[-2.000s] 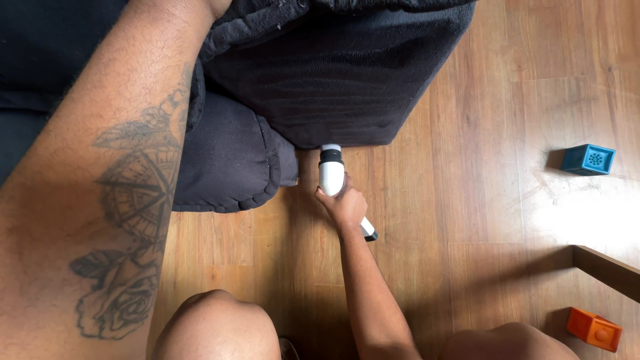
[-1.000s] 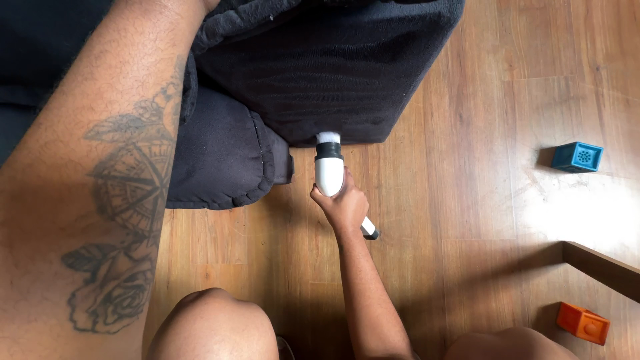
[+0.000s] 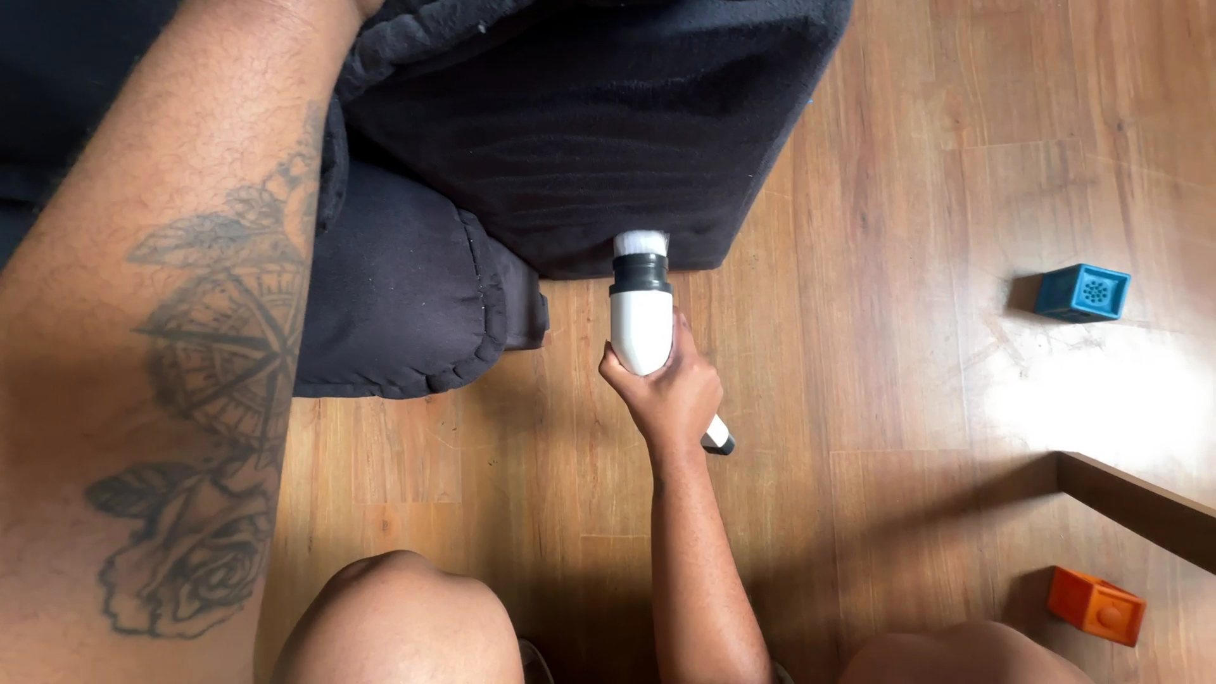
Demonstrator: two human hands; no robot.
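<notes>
My right hand (image 3: 679,389) is wrapped around the white handle of a handheld vacuum cleaner or powered brush (image 3: 641,328). It has a black collar and a round head of pale bristles, which is against or just in front of the lower side of a dark fabric sofa (image 3: 608,142). A black-tipped end of the handle sticks out below the hand. My left forearm, tattooed with a compass and a rose, reaches up across the left side. Only a sliver of my left hand (image 3: 369,8) shows at the top edge, so what its fingers do is hidden.
A rounded dark cushion (image 3: 399,285) adjoins the sofa side at the left. On the wooden floor (image 3: 893,380) at the right lie a blue toy block (image 3: 1083,293) and an orange toy block (image 3: 1097,605). A wooden furniture part (image 3: 1140,508) juts in between them. My knees are at the bottom.
My right hand keeps its hold on the device, whose bristle head has shifted slightly along the sofa's lower side. My left forearm stays in much the same place.
</notes>
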